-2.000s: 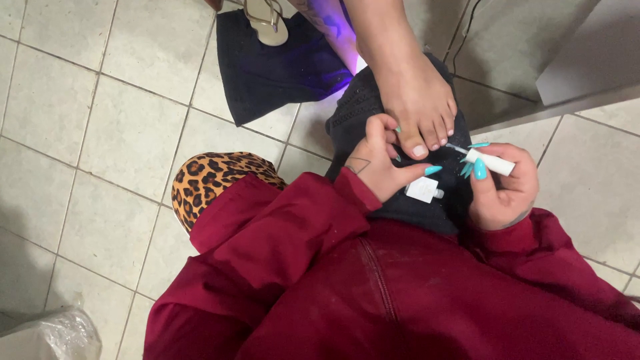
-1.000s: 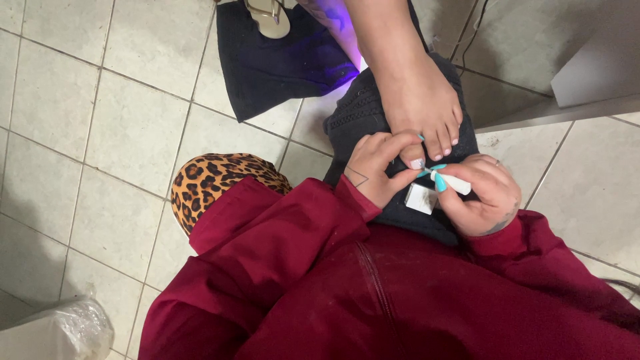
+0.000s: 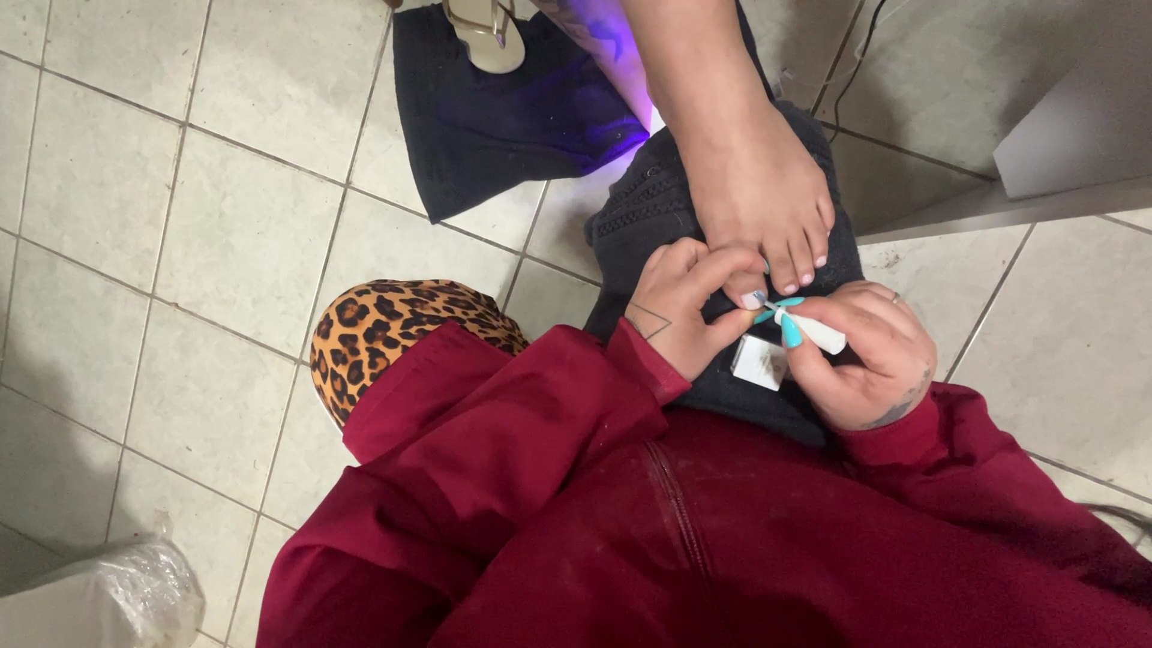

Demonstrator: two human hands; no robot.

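Note:
Another person's bare foot (image 3: 756, 189) rests on a dark towel (image 3: 639, 216) over my lap. My left hand (image 3: 688, 301) grips its big toe (image 3: 745, 286) between fingers and thumb. In my right hand (image 3: 864, 355) is a white nail polish brush cap (image 3: 812, 330), its bristle tip at the big toenail, which has a whitish coat. Just below the toe, beside my right fingers, a white square bottle (image 3: 760, 362) sits on the towel. The smaller toenails look pale pink.
A leopard-print cushion or cover (image 3: 396, 333) lies by my left sleeve. Beyond it are a dark cloth (image 3: 504, 126) under a sandal (image 3: 490, 40) and a purple glow. A grey panel (image 3: 1080, 135) stands at right, with a cable nearby. Clear plastic (image 3: 153, 585) wraps something at lower left.
Two seconds ago the brush was off to the right of the big toe; now its tip is at that toenail. My left hand has closed around the toe.

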